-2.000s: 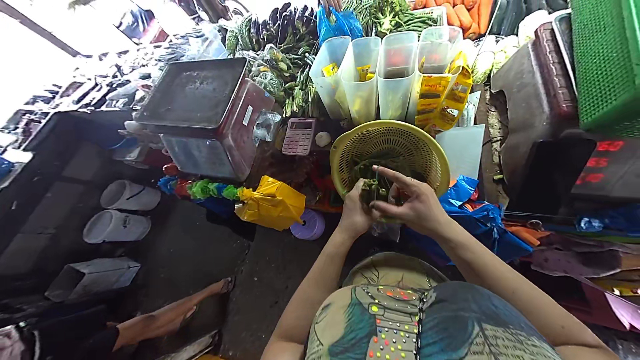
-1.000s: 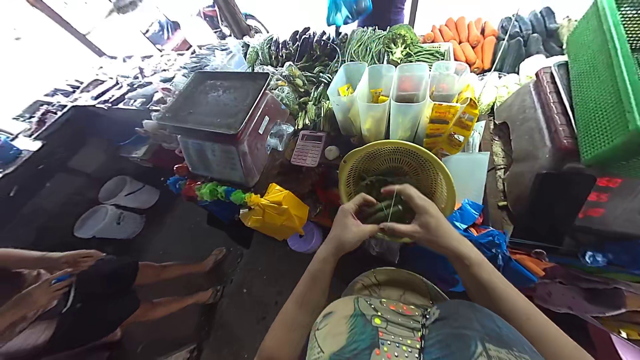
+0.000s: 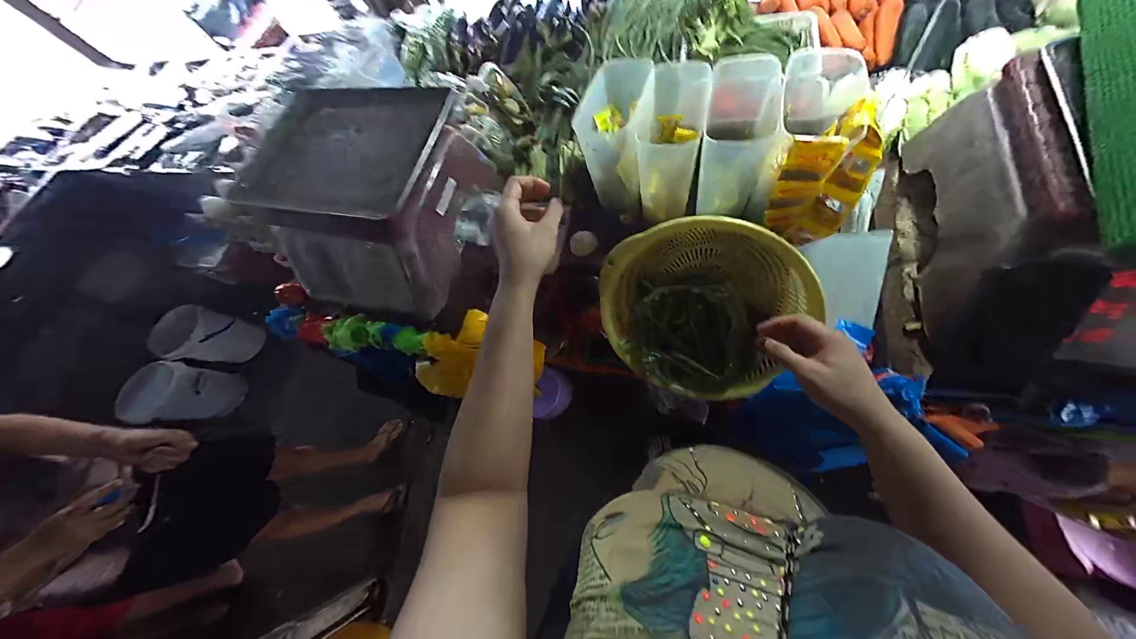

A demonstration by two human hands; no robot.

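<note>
A yellow plastic colander (image 3: 803, 275) holds green pods or leafy greens (image 3: 692, 333) in its bottom. My right hand (image 3: 812, 355) is at the colander's lower right rim, thumb and forefinger close together; whether something small is between them I cannot tell. Left of the colander, my left hand (image 3: 530, 232) is raised with curled fingers beside a small clear plastic bag (image 3: 477, 219); it is not plain whether it holds anything. Tall clear plastic containers (image 3: 673, 169) stand just behind the colander, some with yellow packets inside.
A lidded plastic bin (image 3: 355, 160) stands left. Yellow packets (image 3: 803, 182) hang by the containers. Behind are eggplants (image 3: 501, 40), carrots (image 3: 856, 27) and other vegetables. A purple container (image 3: 552, 393) and white buckets (image 3: 182, 393) are lower left. Another person's hands (image 3: 155, 448) are at far left.
Both hands were together over the colander, at the greens. Now they are apart: my left hand has moved left and away toward the bin, my right hand to the colander's right rim.
</note>
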